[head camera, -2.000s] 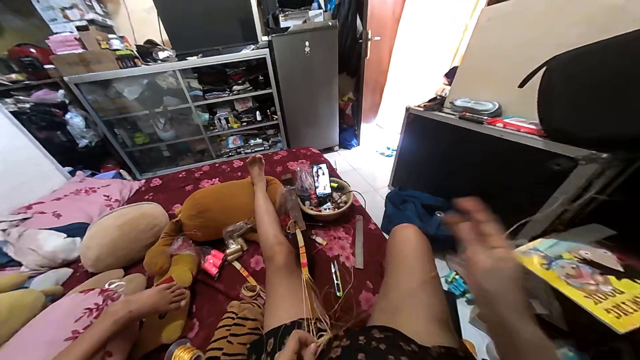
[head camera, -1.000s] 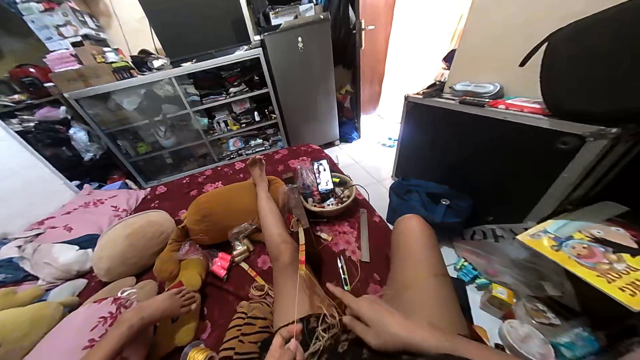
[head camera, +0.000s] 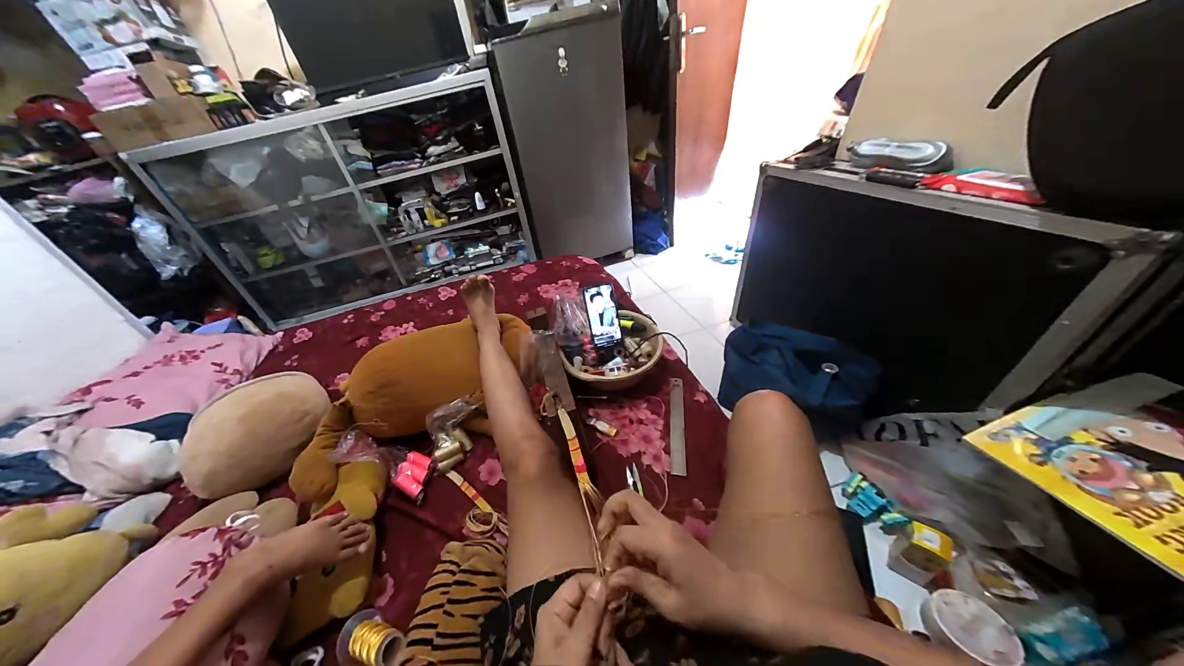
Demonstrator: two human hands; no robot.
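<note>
My left hand (head camera: 572,622) pinches thin golden threads at my lap. My right hand (head camera: 661,564) is just beside it, fingers bent around the same threads (head camera: 593,532); fingertips partly overlap the strands. The threads run up to a woven band in yellow and red (head camera: 573,444), which lies along my outstretched leg. Small scissors or snips (head camera: 634,478) lie above my right hand, and a metal ruler (head camera: 678,427) lies to their right. Red thread spools (head camera: 412,474) and gold thread spools (head camera: 449,450) lie left of the leg. A spool of golden thread (head camera: 370,638) is at the bottom.
A round basket (head camera: 618,377) holds a phone (head camera: 602,314) and small items. Plush toys and a pink pillow (head camera: 153,370) lie at left, where another person's foot (head camera: 314,541) rests. A blue bag (head camera: 800,370) and a yellow illustrated book (head camera: 1091,472) are at right.
My right hand was raised at the right, then came down beside the threads with a finger extended; now its bent fingers are close to my left hand, at the threads.
</note>
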